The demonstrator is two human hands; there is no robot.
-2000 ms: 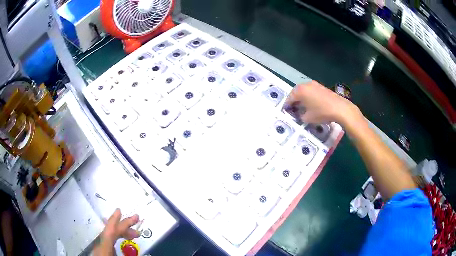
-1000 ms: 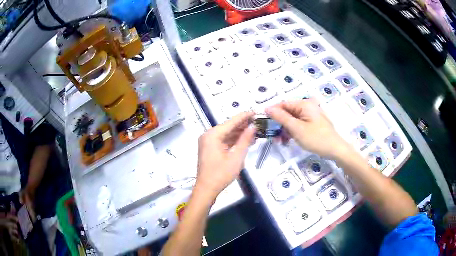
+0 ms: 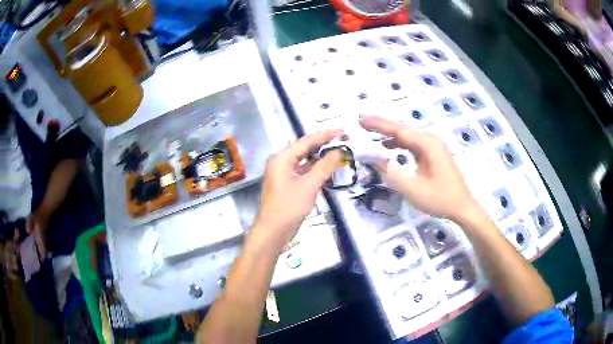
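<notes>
My left hand [image 3: 292, 188] holds an open watch body [image 3: 345, 169] with a dark rim and yellow and white inside, over the near left edge of the white blister tray [image 3: 396, 324]. My right hand [image 3: 427, 171] is beside it with fingers spread. A pale, blurred piece lies at its fingers; whether it is held cannot be told. A loose grey-black part [image 3: 382, 201] lies on the tray below the hands. Back covers [image 3: 399, 251] with dark round centres sit in rows in the tray.
The press head [image 3: 101, 77] is up at the left. Below it, two orange fixtures stand on the metal plate [image 3: 259, 144]; the right fixture [image 3: 214, 166] holds a watch body. Small black parts [image 3: 132, 158] lie behind. An orange-red fan [image 3: 372, 15] is at the back; another person's arm [image 3: 57, 185] is far left.
The view has shifted, so the press appears further left. My hands have moved apart, my right hand has opened its fingers, and the watch body's open inside now shows in my left hand.
</notes>
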